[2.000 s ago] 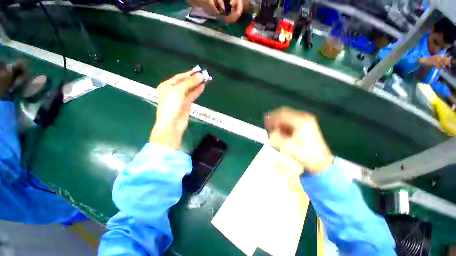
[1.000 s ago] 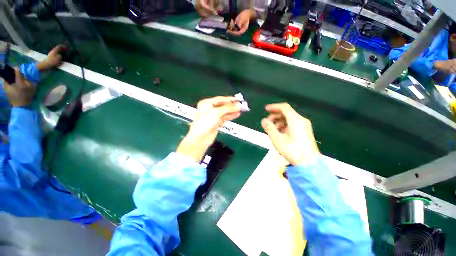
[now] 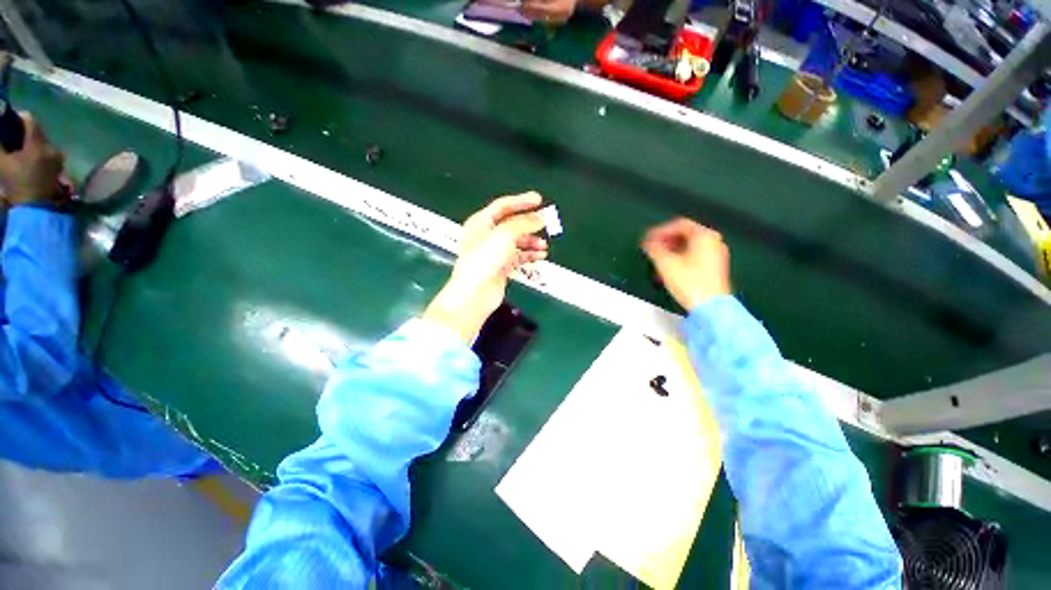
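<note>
My left hand is above the white rail and holds a small white strip between thumb and fingertips. My right hand is blurred, to the right over the green belt; its fingers are bent, and whether it holds something cannot be told. A dark speck shows just below its fingertips. White and pale yellow sheets lie on the bench, with a small dark part on them. A black smartphone lies partly under my left forearm.
The green conveyor runs beyond the white rail, with small dark modules on it. A red tray and tape roll are opposite. A solder spool and fan are at far right. Another person's arm is at left.
My right hand has moved away from my left hand to the right, uncovering the dark part on the sheets. My left hand still holds the white strip. The belt modules appear slightly shifted.
</note>
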